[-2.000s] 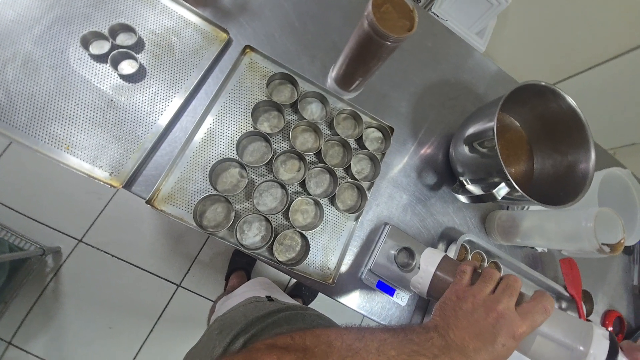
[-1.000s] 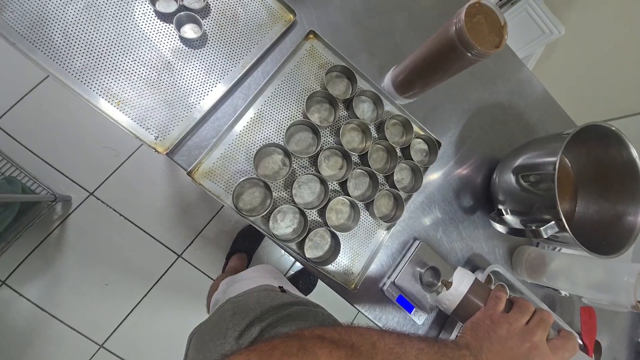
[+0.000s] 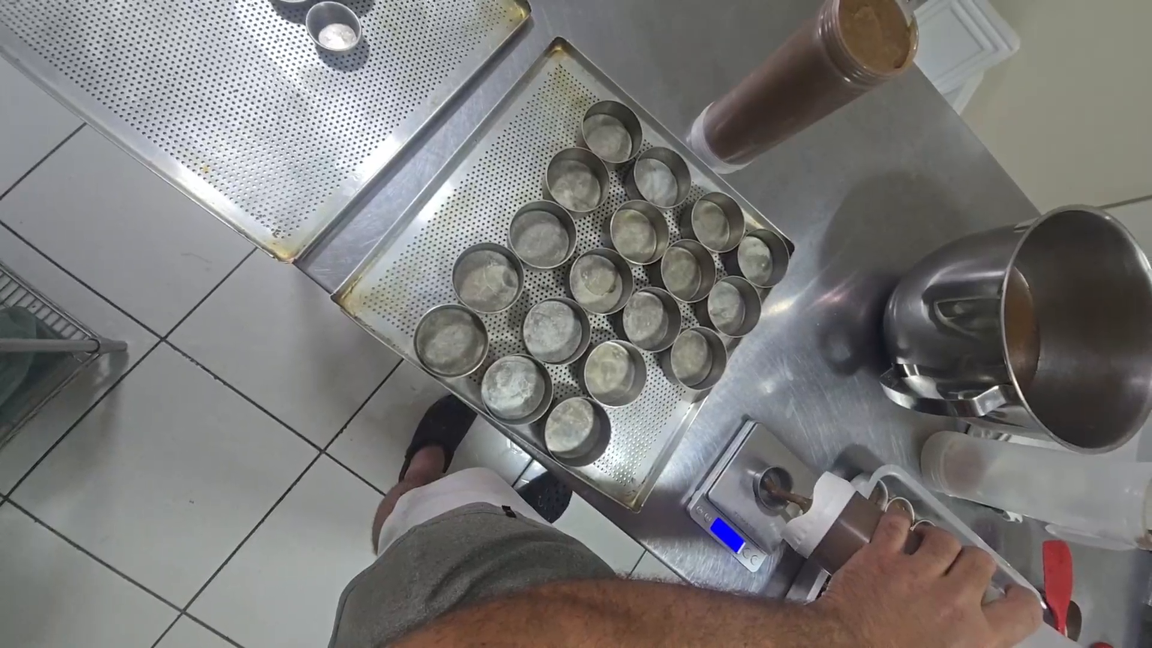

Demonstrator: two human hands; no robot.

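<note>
My right hand (image 3: 927,576) holds a clear bottle of brown batter (image 3: 847,536) with a whitish collar, tilted over a digital kitchen scale (image 3: 733,508). A brown stream runs from its mouth into a small round metal mould (image 3: 772,490) on the scale. Small moulds (image 3: 900,510) stand in a clear plastic container (image 3: 954,513) beside the bottle, partly hidden by my hand. Left of the scale, a perforated metal tray (image 3: 661,441) bears several round metal moulds (image 3: 553,330); their bases look whitish. My left hand is out of view.
A steel mixing bowl (image 3: 954,315) stands at the right, near a translucent bottle (image 3: 1044,477) and red spatula (image 3: 1057,576). A tall container of brown batter (image 3: 792,94) stands behind the tray. Another perforated tray (image 3: 270,117) lies upper left.
A brown stream now shows between the bottle and the small mould on the scale. My right hand still grips the bottle. The view has shifted.
</note>
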